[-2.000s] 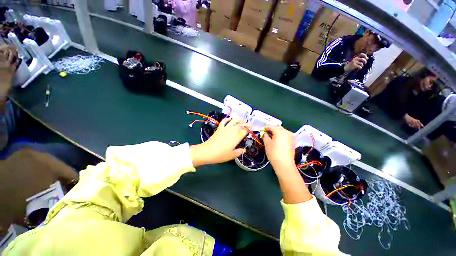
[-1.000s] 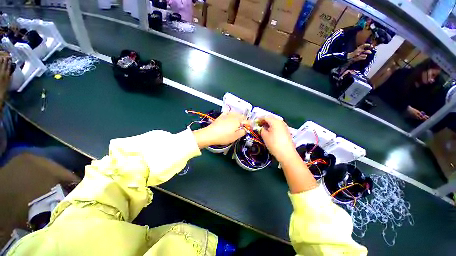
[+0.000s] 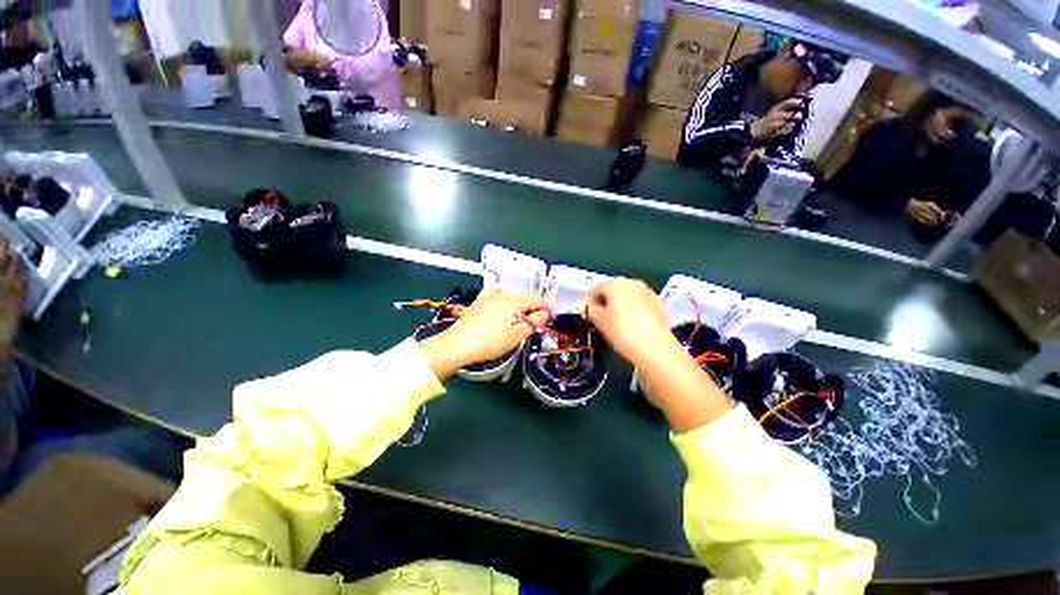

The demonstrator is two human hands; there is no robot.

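Four white camera housings with dark open insides stand in a row on the dark green bench. My hands are over the second housing from the left (image 3: 565,389). My left hand (image 3: 502,324) holds red-orange wire leads (image 3: 563,337) between its fingertips, at the housing's upper left. My right hand (image 3: 625,316) pinches at the wires' other side, at the housing's upper right; what lies in its fingertips is too small to tell. The leftmost housing (image 3: 498,371) is partly hidden by my left hand. Red and orange wires rise from the two right housings, the rightmost (image 3: 790,395) among them.
Tangled whitish loops (image 3: 896,432) lie at the right and another pile (image 3: 148,241) at the left. Black ball modules (image 3: 287,236) lie at the back left. A pen-like tool (image 3: 85,321) is at far left. People sit across the bench near a pale box (image 3: 780,194).
The view has turned, so the bench looks more level. Both hands stay at the same housing; my right fingers have shifted slightly around the wires.
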